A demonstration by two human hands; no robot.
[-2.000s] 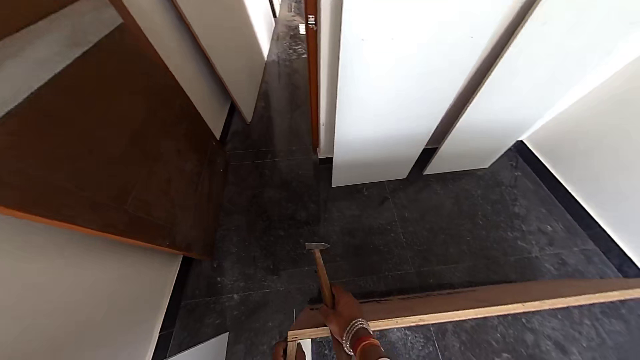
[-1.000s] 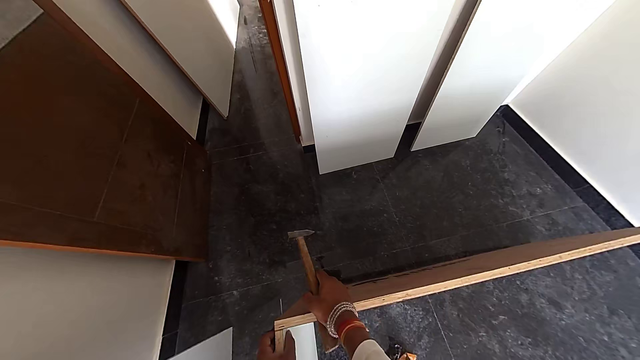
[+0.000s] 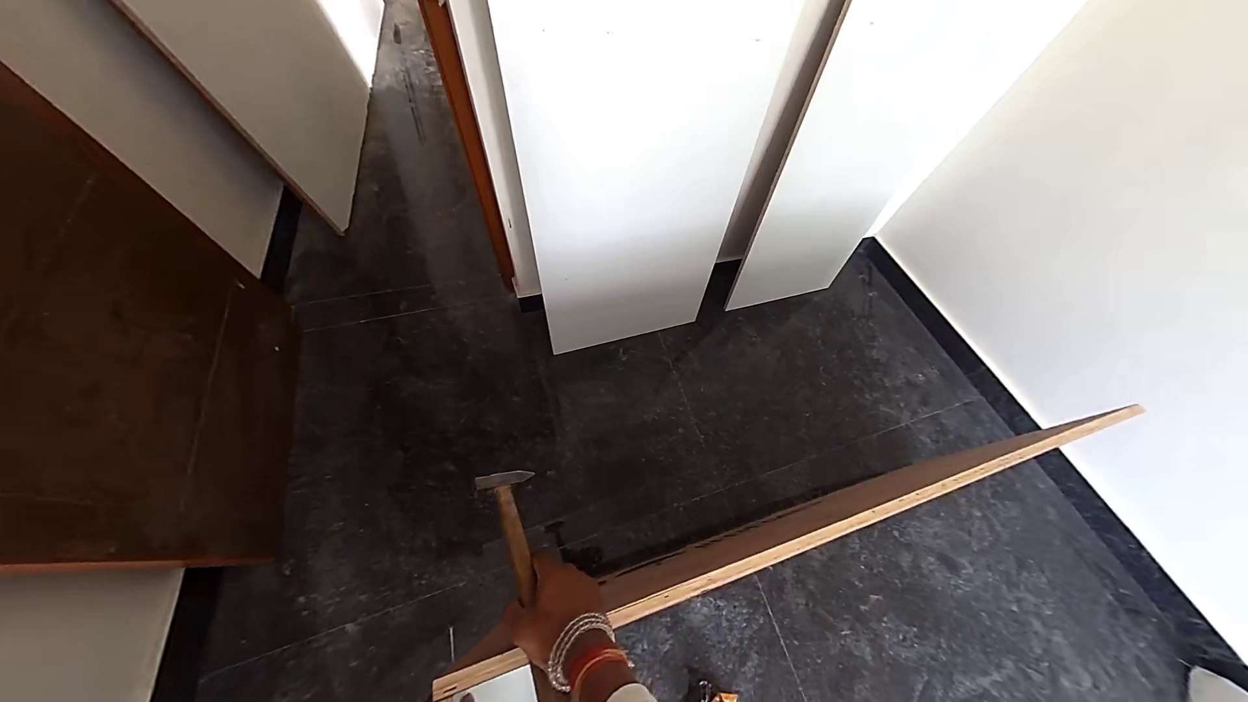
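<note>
My right hand [image 3: 558, 606] is closed round the wooden handle of a hammer [image 3: 517, 536], whose steel head points away from me, above the dark floor. The hand is over the near-left part of a long plywood board [image 3: 829, 536] standing on edge, its pale layered edge upward. A white-faced piece [image 3: 502, 685] meets the board's near-left end. Of my left hand only what looks like a fingertip [image 3: 466, 697] shows, beside that corner at the bottom edge; its grip is hidden.
White panels [image 3: 634, 175] [image 3: 829, 166] lean at the back. A brown panel [image 3: 136, 370] stands at the left, with further pale panels behind it. A white wall [image 3: 1102, 253] with dark skirting bounds the right. A small orange and dark item [image 3: 720, 696] lies at the bottom edge.
The board's far end has swung away from me, so the board slants more. The hammer remains in my right hand. My left hand, seen earlier at the corner, has mostly left view.
</note>
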